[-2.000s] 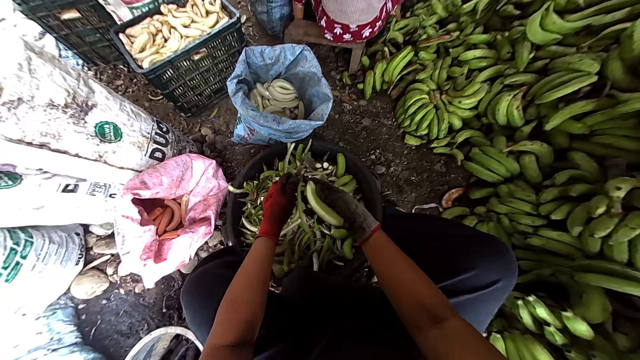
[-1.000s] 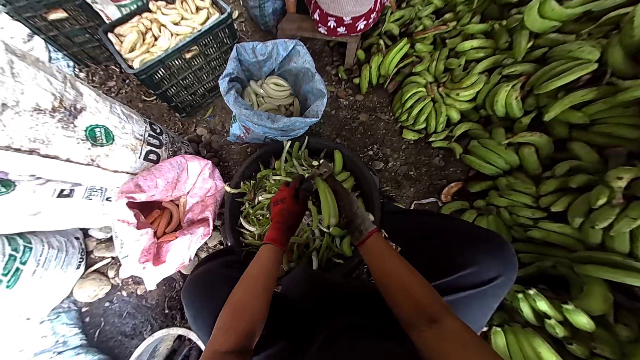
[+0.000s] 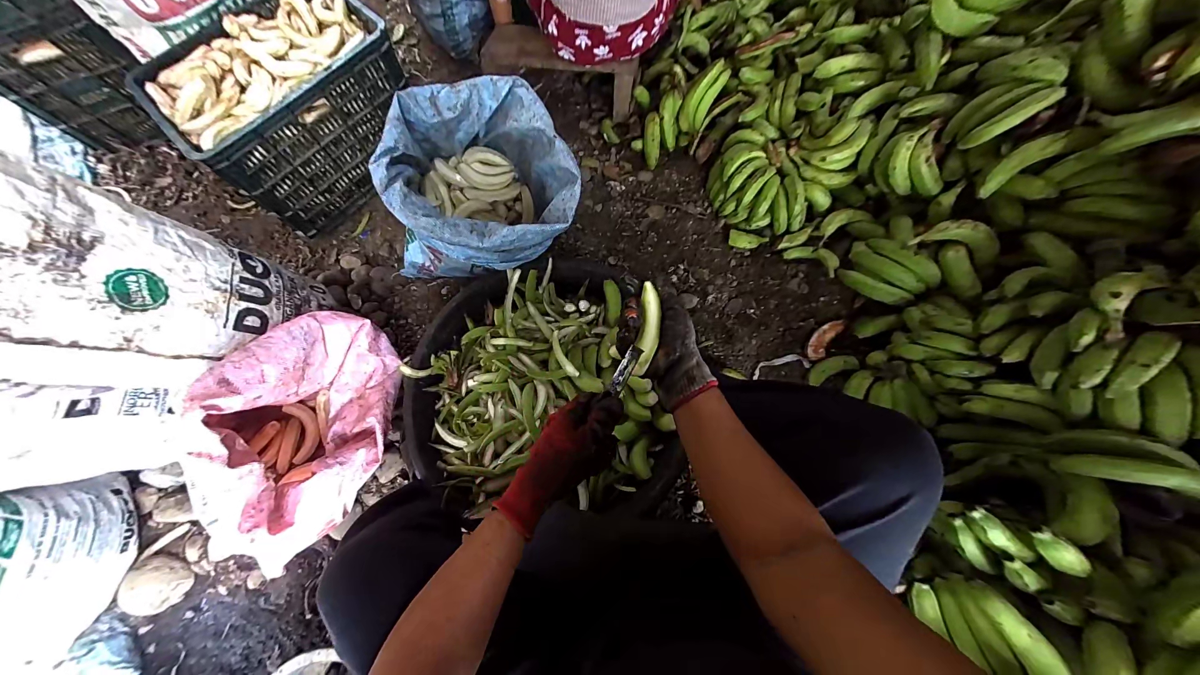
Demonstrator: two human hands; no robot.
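Observation:
My left hand (image 3: 562,450), in a red glove with dark fingers, grips a small knife (image 3: 623,369) whose blade touches a green banana. The gloved right hand (image 3: 677,356) holds that banana (image 3: 647,328) upright; its near side looks pale green, partly peeled. Both hands are above a round black tub (image 3: 419,427) holding green peel strips (image 3: 525,375) and several unpeeled green bananas (image 3: 640,457). Just beyond the tub stands an open blue sack (image 3: 487,248) with peeled pale bananas (image 3: 478,183) in it.
An open pink sack (image 3: 347,366) with reddish peeled fruit lies at left beside white printed sacks (image 3: 103,262). Top left, a dark plastic crate (image 3: 300,141) holds peeled bananas. Green banana bunches (image 3: 900,262) heap along the right. A person in red patterned cloth (image 3: 600,33) sits beyond on a wooden stool (image 3: 553,58).
My left hand has moved down toward me from beside the banana's top, and the knife blade now shows. The right hand still holds a banana, now with a paler face showing.

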